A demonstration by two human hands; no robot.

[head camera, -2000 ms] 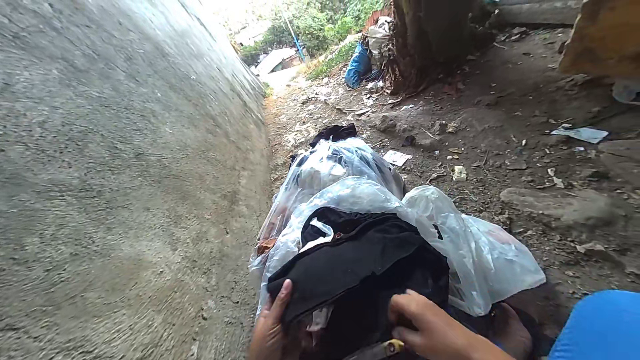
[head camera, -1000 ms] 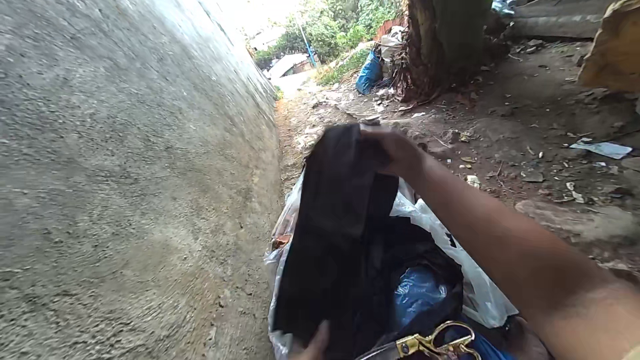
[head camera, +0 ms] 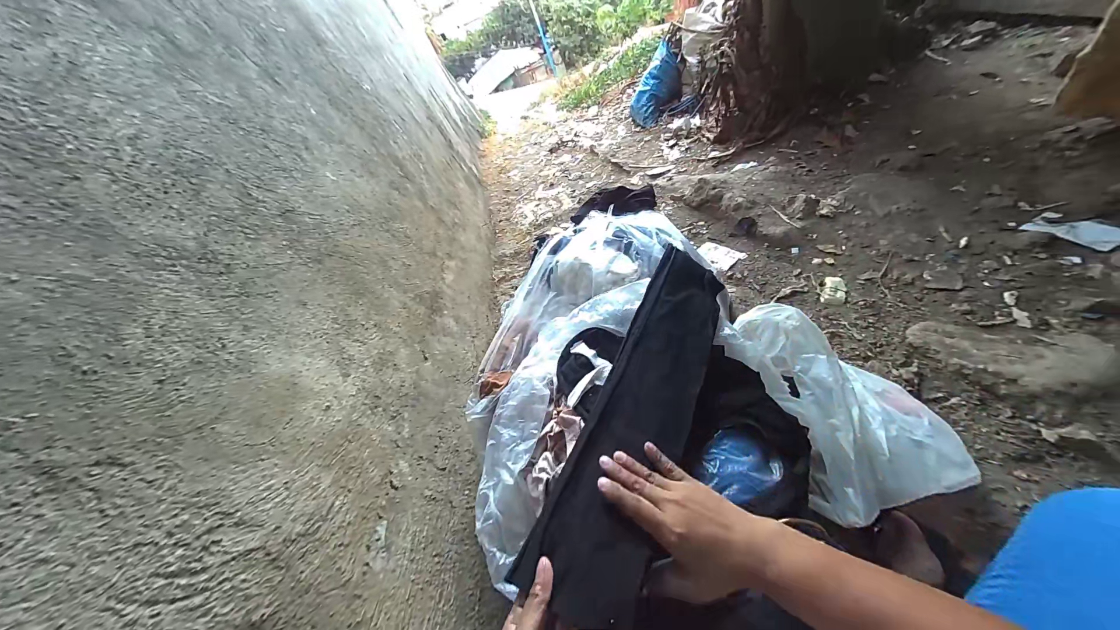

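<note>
A long folded strip of black cloth [head camera: 647, 385] lies slantwise across an open clear plastic bag [head camera: 507, 490] filled with cloth pieces. My right hand [head camera: 678, 516] rests flat on the strip, fingers spread. At the strip's lower left corner is my left hand [head camera: 532, 602], mostly cut off by the frame; its grip cannot be made out. Crumpled pale brown cloth [head camera: 553, 442] shows left of the strip. A blue plastic bundle [head camera: 739, 465] sits to its right, among dark cloth. The scissors are not clearly visible.
A rough concrete wall [head camera: 262, 306] rises close on the left. Another whitish plastic bag [head camera: 884, 437] lies at the right, near a bare foot [head camera: 910, 547] and a blue-clothed knee [head camera: 1050, 560]. Stony ground with litter, a tree trunk [head camera: 761, 70] and a blue sack [head camera: 656, 85] are beyond.
The black cloth, raised by my right hand a second ago, now lies down over the bag. My right hand has come back toward me onto it. The gold-handled scissors seen earlier have dropped from clear view.
</note>
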